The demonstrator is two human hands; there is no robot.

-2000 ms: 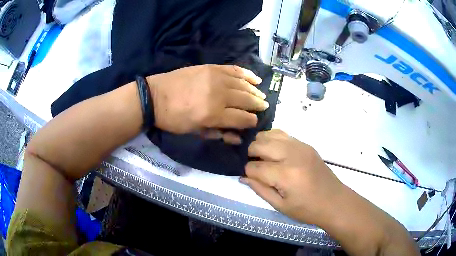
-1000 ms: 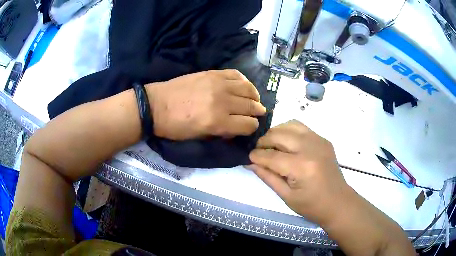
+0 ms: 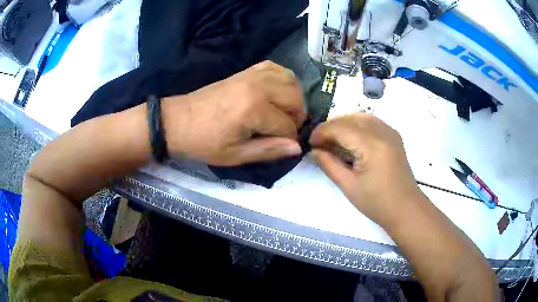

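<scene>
The large black garment piece point(image 3: 194, 41) lies left of the needle, and its lower part reaches toward the table's front. My left hand point(image 3: 245, 118) is on top of it, fingers curled, pinching its right edge. My right hand point(image 3: 363, 156) pinches the same edge from the right, its fingertips nearly touching my left ones. The fold between the fingertips is partly hidden. The presser foot point(image 3: 341, 58) is above and right of the hands. The brassy feed dog point(image 3: 329, 81) shows uncovered beside the fabric.
The white sewing machine point(image 3: 478, 65) stands at the upper right. Black offcuts point(image 3: 451, 91) lie under its arm. Thread snips point(image 3: 476, 184) lie at the right. A measuring strip point(image 3: 259, 240) runs along the front edge. A dark marking tool or cutter point(image 3: 25, 87) lies far left.
Both hands have moved up and closer together, bringing the fabric's lower right edge with them. A greyer face of the fabric now shows near the feed dog.
</scene>
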